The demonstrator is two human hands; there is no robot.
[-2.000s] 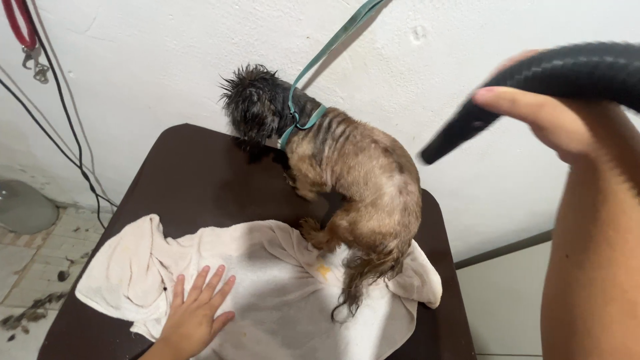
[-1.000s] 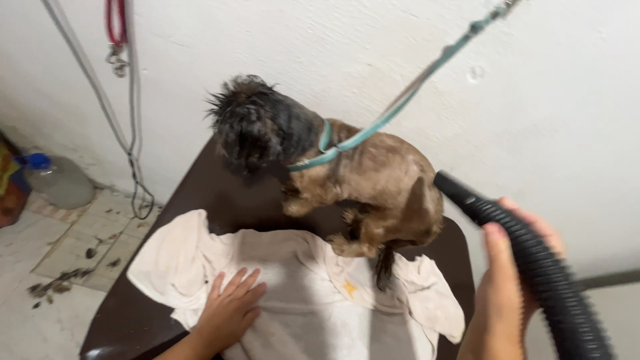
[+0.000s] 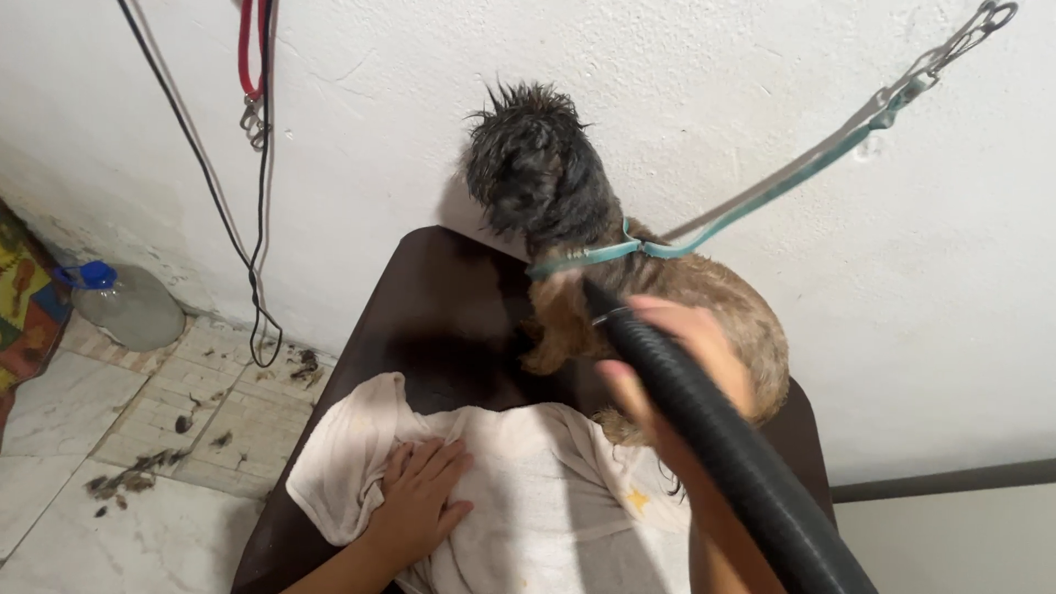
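Observation:
A small wet dog (image 3: 726,305) with a dark, spiky-haired head sits on a dark brown table (image 3: 396,313) against the wall. A teal leash (image 3: 767,194) loops round its neck and runs up right to a metal clip. My right hand (image 3: 693,355) grips a black ribbed dryer hose (image 3: 709,437), its nozzle pointing at the dog's chest and partly hiding its body. Flat on a whitish towel (image 3: 544,462), near the table's front, rests my left hand (image 3: 425,495), fingers a little apart, holding nothing.
A red lead (image 3: 250,58) with a metal clip and a black cable (image 3: 260,247) hang along the white wall. On the tiled floor at left stand a blue-capped plastic jug (image 3: 128,305) and a colourful cloth (image 3: 25,305), with hair clippings (image 3: 136,478) scattered nearby.
The hose nozzle has moved from the dog's rear to its chest. The dog has lifted its head and sits more upright. My left hand stays on the towel.

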